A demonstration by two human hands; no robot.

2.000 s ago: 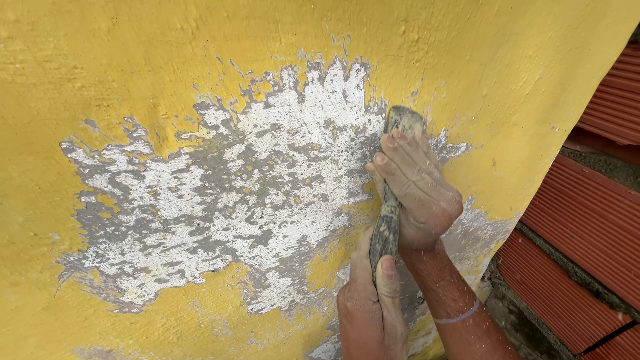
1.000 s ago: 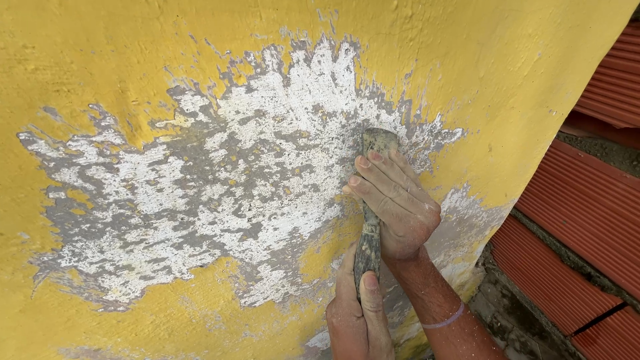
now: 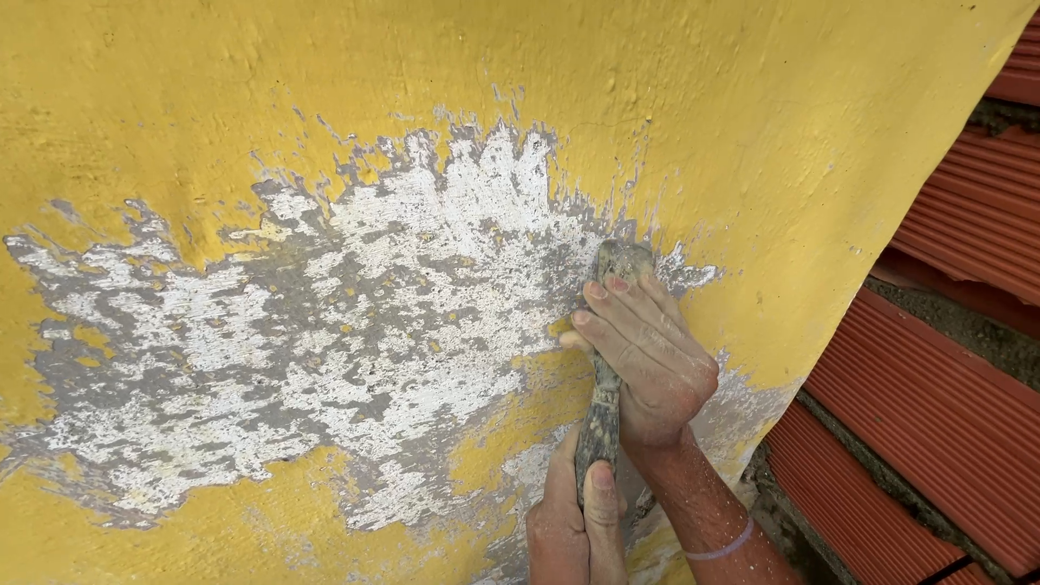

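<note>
A scraper [image 3: 605,386] with a mottled, dusty handle and broad head lies against the yellow painted wall [image 3: 780,179], its head toward the top. My left hand [image 3: 581,520] grips the lower handle, thumb along the right side. Above it, my right hand [image 3: 646,357] lies over the tool's upper part, fingers pressed flat just below the head's edge. Both hands are dusty, and a pale band circles the right wrist. The head rests near the right end of a ragged patch [image 3: 366,325] of white and grey where yellow paint is gone. The working edge's contact is not clearly visible.
Ribbed red hollow bricks [image 3: 926,422] with rough grey mortar joints stand right of the wall's slanting edge [image 3: 865,280]. Another bare grey area [image 3: 743,406] lies right of the right wrist. A dark cable or rod crosses the lower right corner.
Against the bare patch, both hands and the scraper moved down and left, then partly back up and right. My hold on the tool looks the same. The view has shifted somewhat.
</note>
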